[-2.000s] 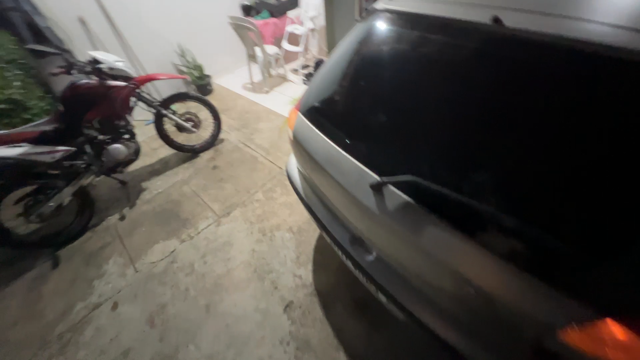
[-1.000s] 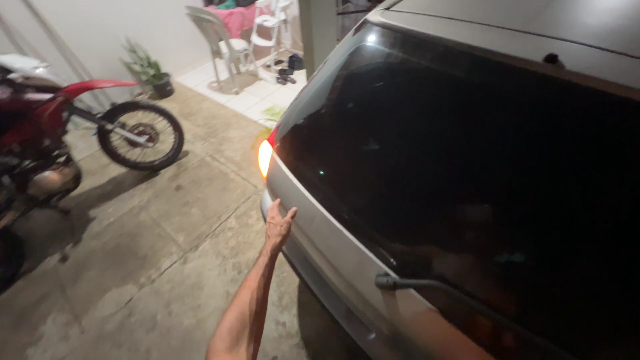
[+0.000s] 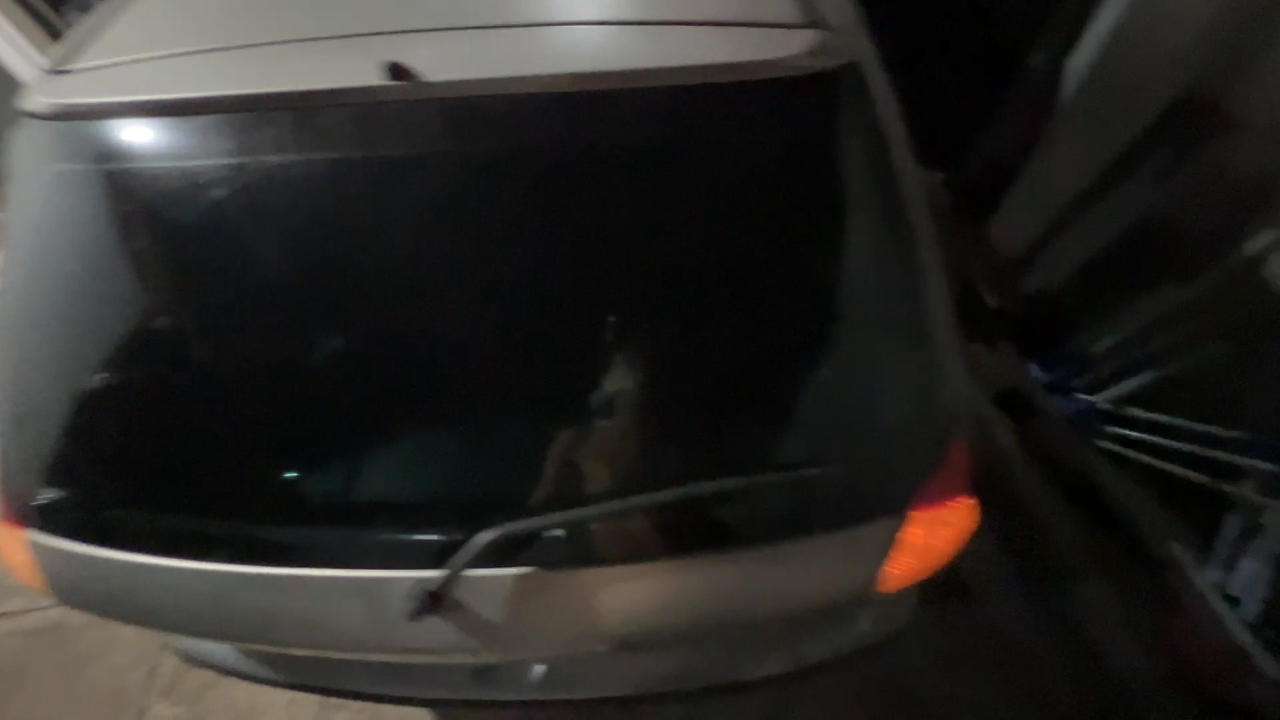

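Neither of my hands shows in the head view now. The back of a silver car fills most of it, blurred by motion. Its dark rear window (image 3: 480, 300) carries a dim reflection, and a rear wiper (image 3: 600, 505) lies slanted across the lower glass. Below the window is the tailgate's metal panel (image 3: 250, 605). At the right corner the tail light (image 3: 930, 545) glows orange; the left tail light (image 3: 20, 555) is cut by the frame edge, orange too. The rear bumper (image 3: 600, 685) runs along the bottom.
Concrete floor (image 3: 90, 665) shows at the lower left. To the right of the car it is dark, with blurred pale bars (image 3: 1180, 430) and a pale slanting surface (image 3: 1100, 130) that I cannot identify.
The view has swung right to face the car's rear. A hand pointing or reaching near the left tail light one second ago is out of view, as are the motorcycle and chairs.
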